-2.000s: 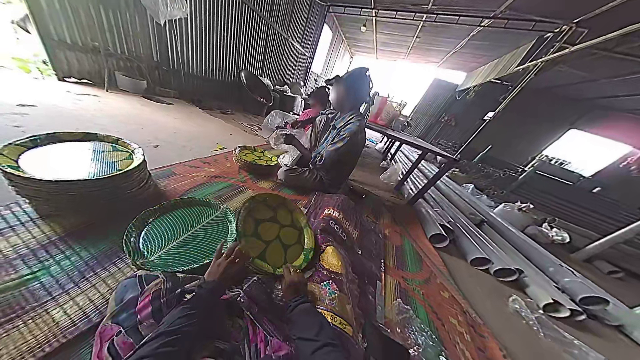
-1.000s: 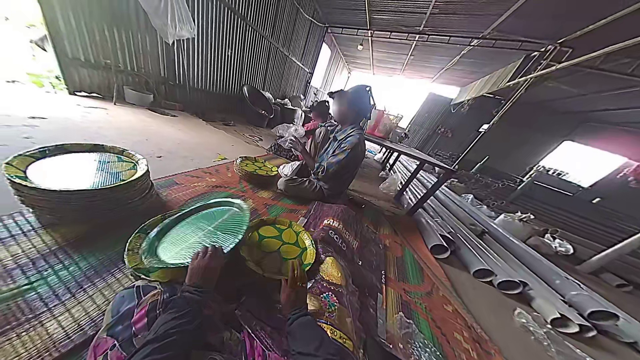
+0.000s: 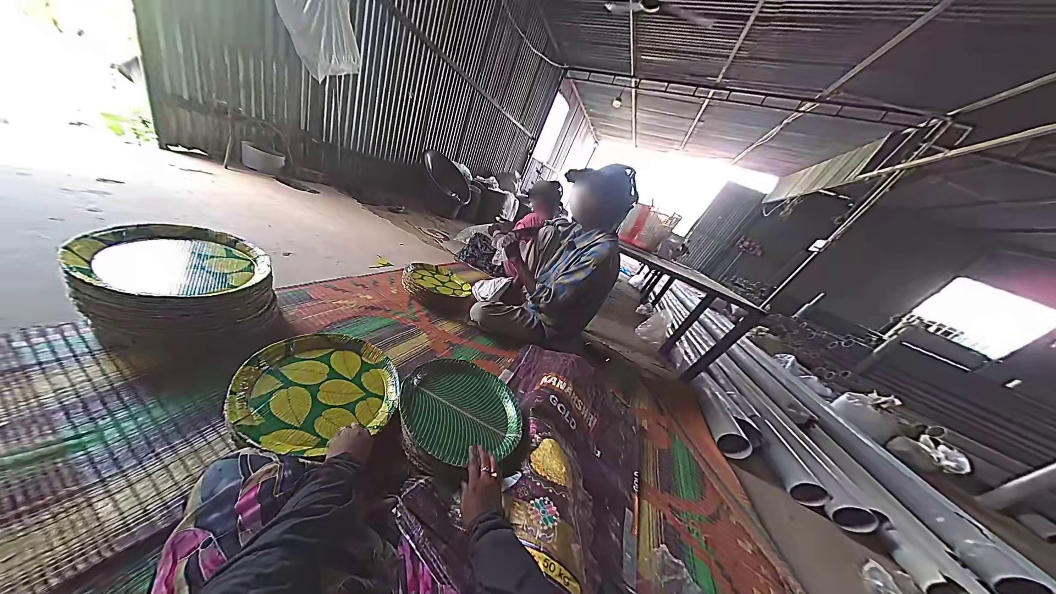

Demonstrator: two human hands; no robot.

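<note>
My left hand is at the near right rim of a round plate with yellow leaves on green, its fingers curled over the edge. Beside it, on the right, a green plate with a pale leaf-vein pattern lies on top of a stack. My right hand touches that stack's near right edge, fingers extended. What lies under the yellow-leaf plate is mostly hidden. A tall stack of similar round plates stands farther left, its top shiny with glare.
Woven mats cover the floor. A printed plastic sack lies right of the plates. A person sits ahead near another plate stack, with a smaller person behind. Long pipes and a table are at right.
The yellow-leaf plate now shows at left, where the green vein-patterned plate was tilted under my left hand. The vein-patterned face now tops the right stack, which showed yellow leaves before.
</note>
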